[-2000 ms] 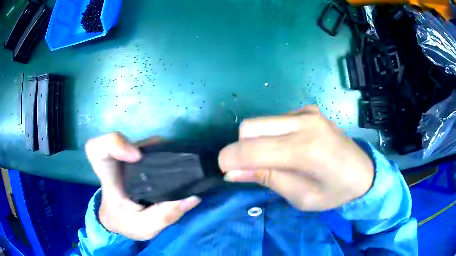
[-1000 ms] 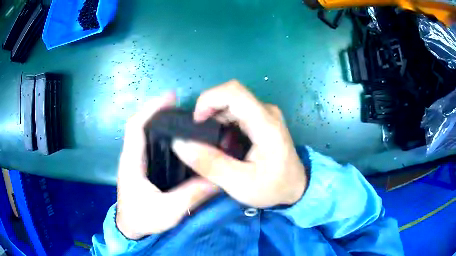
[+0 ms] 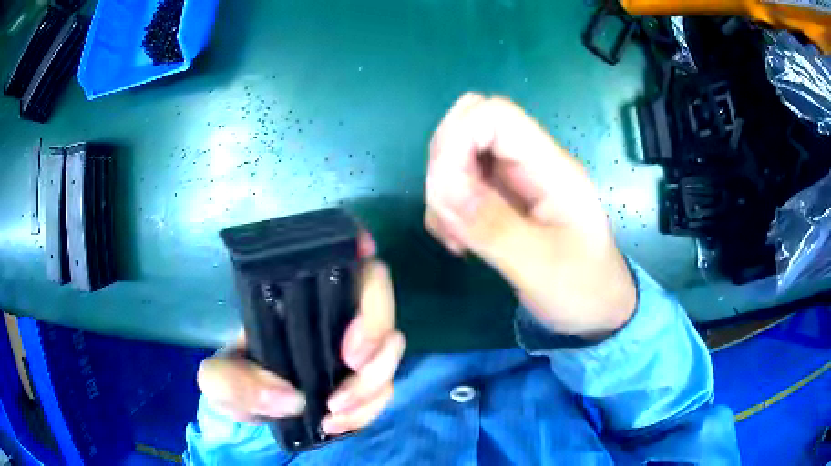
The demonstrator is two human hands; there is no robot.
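Note:
My left hand (image 3: 369, 350) is shut around a black housing (image 3: 296, 319) at the lower left of centre. The housing stands nearly upright, with its wider end block at the top. Two round spots show just below that block. My right hand (image 3: 528, 209) is raised to the right of the housing, apart from it, with curled fingers. It is slightly blurred, and whether something small is between its fingers cannot be told.
Two waiting housings (image 3: 88, 217) lie at left beside a thin dark rod (image 3: 37, 187). More housings (image 3: 47, 56) lie near the blue screw bin (image 3: 102, 56). Black frames (image 3: 697, 118), a clear plastic bag (image 3: 802, 77) and an orange power screwdriver (image 3: 729, 7) are at right. Dark specks dot the green mat.
The housing has turned so its end block now points up and away. My right hand has let go of it and moved up and right; my left hand has shifted lower.

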